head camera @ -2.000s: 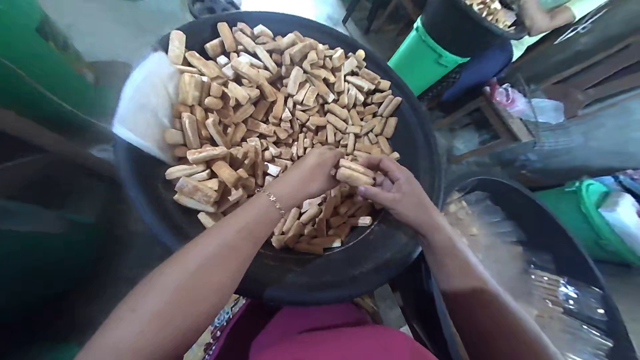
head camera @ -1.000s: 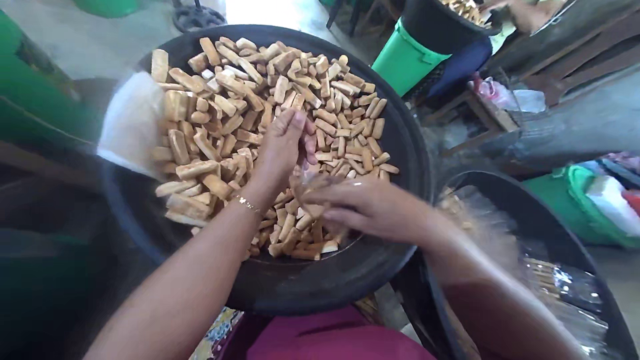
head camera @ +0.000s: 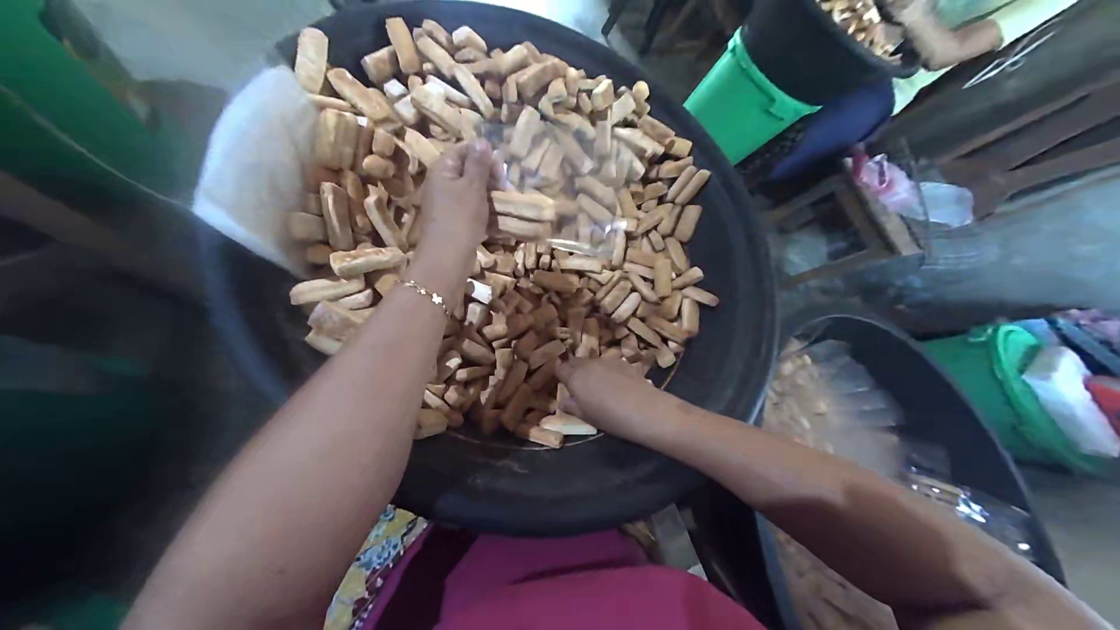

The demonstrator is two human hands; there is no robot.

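A wide black plastic tub [head camera: 560,503] holds a heap of baked biscuit sticks [head camera: 647,297]. My left hand [head camera: 459,188], with a thin bracelet at its wrist, grips the edge of a clear plastic bag [head camera: 573,232] over the heap. Some biscuit sticks [head camera: 523,210] lie inside the bag near my fingers. My right hand [head camera: 599,389] reaches into the front of the heap, its fingertips among the sticks; whether it grips any is hidden. A white sheet or bag [head camera: 258,166] lies over the tub's left rim.
At right stands another black tub [head camera: 927,359] with filled clear bags [head camera: 831,402]. A green bin [head camera: 744,96] is beyond the main tub, near another person's arm [head camera: 936,39] at a further black tub. A wooden stool [head camera: 840,219] and a green basket [head camera: 1006,394] are at right.
My hands were together over the heap and are now apart. The left one has moved up the heap with the clear bag; the right one is down in the sticks.
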